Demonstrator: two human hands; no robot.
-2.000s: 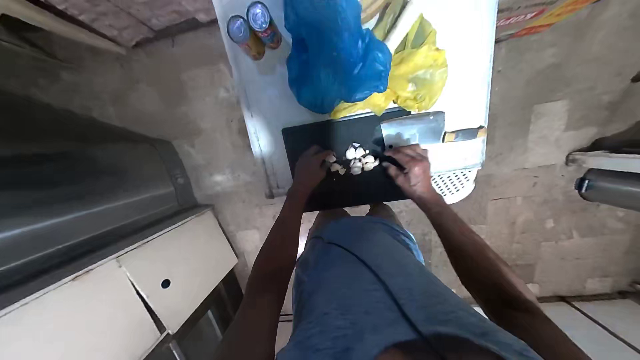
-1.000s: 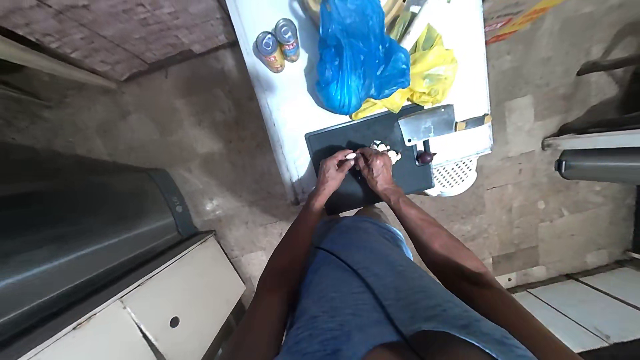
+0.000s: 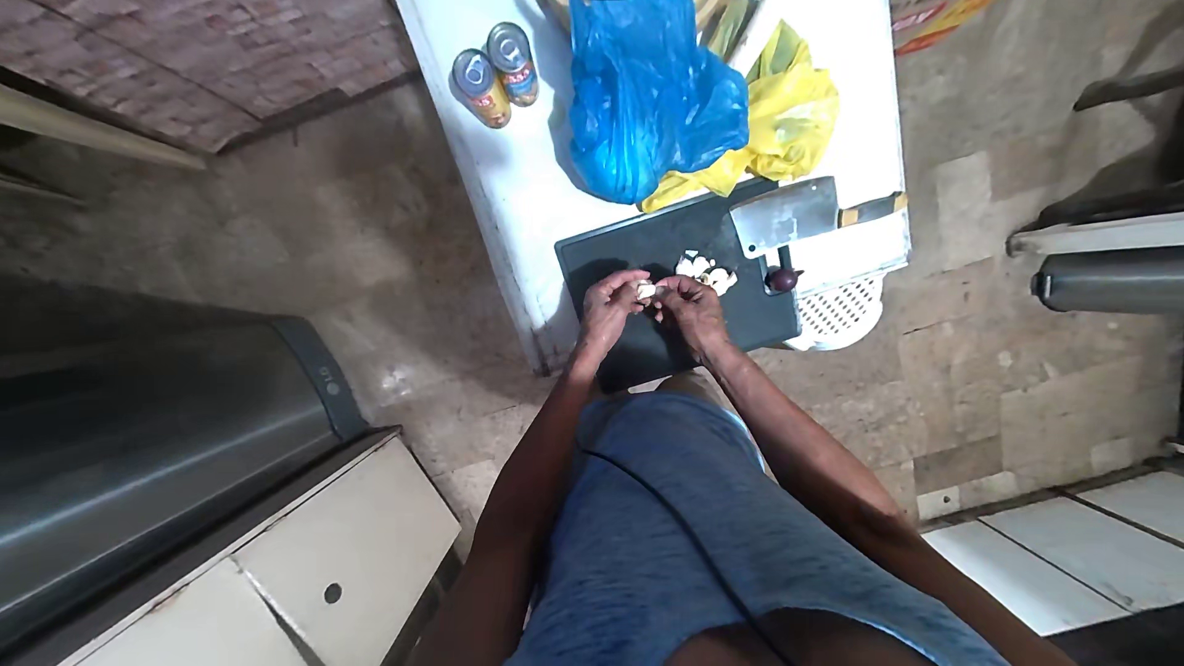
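Above a black cutting board (image 3: 638, 342), my left hand (image 3: 610, 310) pinches a small white garlic clove (image 3: 645, 290). My right hand (image 3: 689, 310) meets it from the other side, its fingertips on the same clove. Several more garlic cloves (image 3: 708, 271) lie on the board just beyond my right hand. A cleaver (image 3: 791, 215) with a wide metal blade rests over the board's far right corner, its handle pointing right. Below the blade, a small dark red onion (image 3: 783, 279) sits at the board's right edge.
On the white table (image 3: 499, 213) beyond the board are a blue plastic bag (image 3: 647, 102), a yellow plastic bag (image 3: 795, 116) and two cans (image 3: 511, 63). A white perforated plastic seat (image 3: 837, 314) juts out at the right. A refrigerator (image 3: 166, 435) stands at the left.
Two seconds ago my hands were apart at either side of the garlic; now they meet over the board's near left part, with a clove between them. The onion, hidden earlier, shows now.
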